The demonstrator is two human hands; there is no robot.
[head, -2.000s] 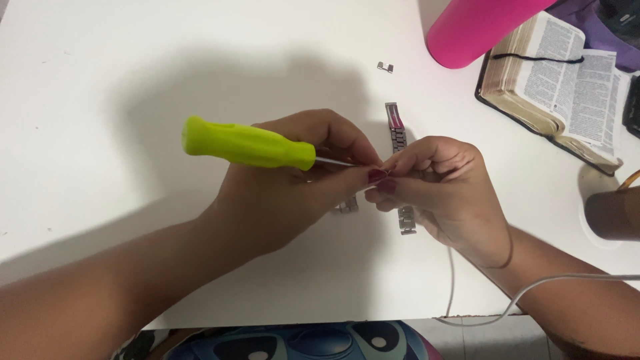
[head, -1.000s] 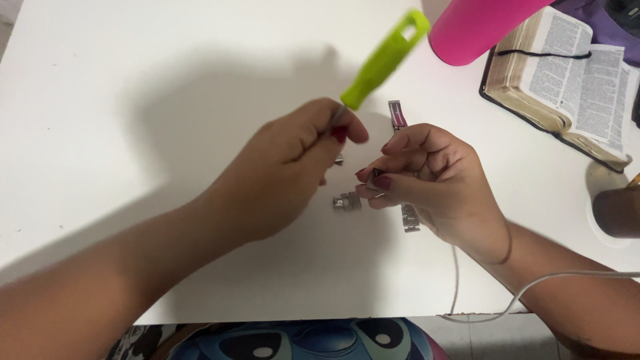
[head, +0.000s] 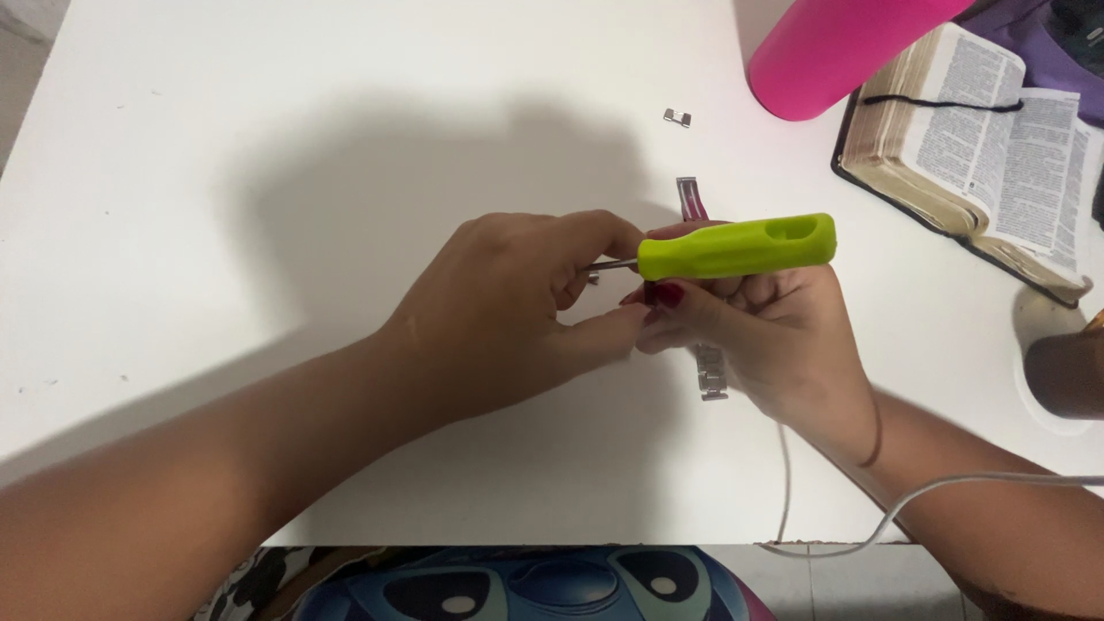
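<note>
My left hand [head: 509, 302] holds a screwdriver [head: 737, 246] by its metal shaft between the fingers, its lime-green handle pointing right over my other hand. The thumb of my left hand meets the fingertips of my right hand [head: 768, 319], which are pinched on a small dark piece, mostly hidden. Under my right hand lies a metal watch band [head: 711, 375], its clasp end showing above the hand and its links below. A loose metal link [head: 677, 117] rests on the white table further up. Another small metal piece [head: 592, 279] shows partly beside my left fingers.
A pink bottle [head: 828, 60] stands at the upper right, beside an open book [head: 975, 147] with a dark ribbon. A brown cup [head: 1065, 375] is at the right edge. A pale cable [head: 975, 477] crosses my right forearm and the table's front edge [head: 535, 543].
The screwdriver's handle has swung from pointing up and right to pointing right, across my right hand. My left thumb has come to my right fingertips, which were apart from it one second ago.
</note>
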